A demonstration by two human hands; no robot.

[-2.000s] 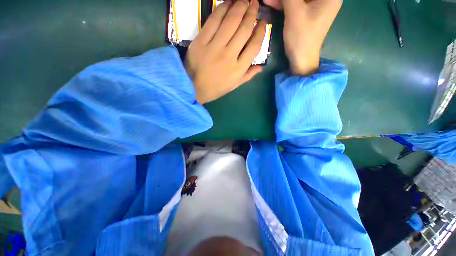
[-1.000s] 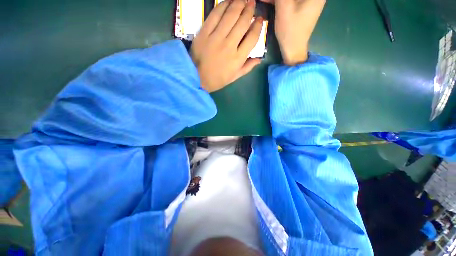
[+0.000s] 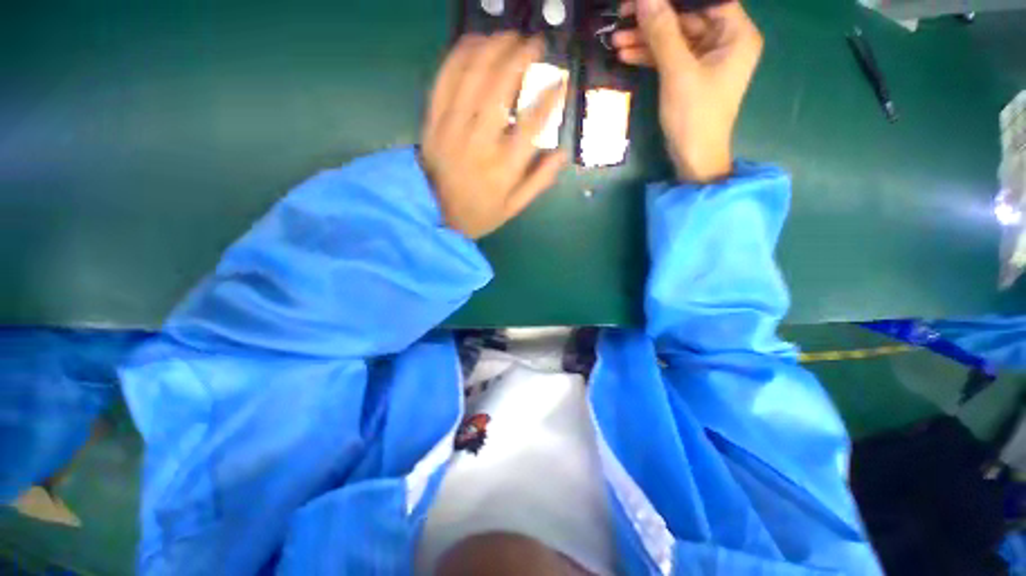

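Observation:
Black phone units stand side by side at the top of the view. The right unit (image 3: 605,127) shows a bright white rectangle with a yellow edge. The middle unit (image 3: 545,96) shows a white rectangle, partly under my left hand, and a round pale disc above it. A further unit's disc shows at the top left, its lower part hidden. My left hand (image 3: 484,135) lies blurred over the units, fingers spread. My right hand (image 3: 700,79) is beside the right unit, its fingers pinching a dark slim tool, probably tweezers, partly cut off by the top edge.
A slim black tool (image 3: 872,73) lies on the green mat (image 3: 281,68) to the right. Pale strips (image 3: 1014,191) are at the far right edge. A whitish item (image 3: 917,9) is at the top right. A blue sleeve (image 3: 956,338) shows lower right.
The view has shifted, so more of the units' upper ends shows. My left hand has uncovered the right unit's white rectangle. My right hand has turned, and the dark tool now shows.

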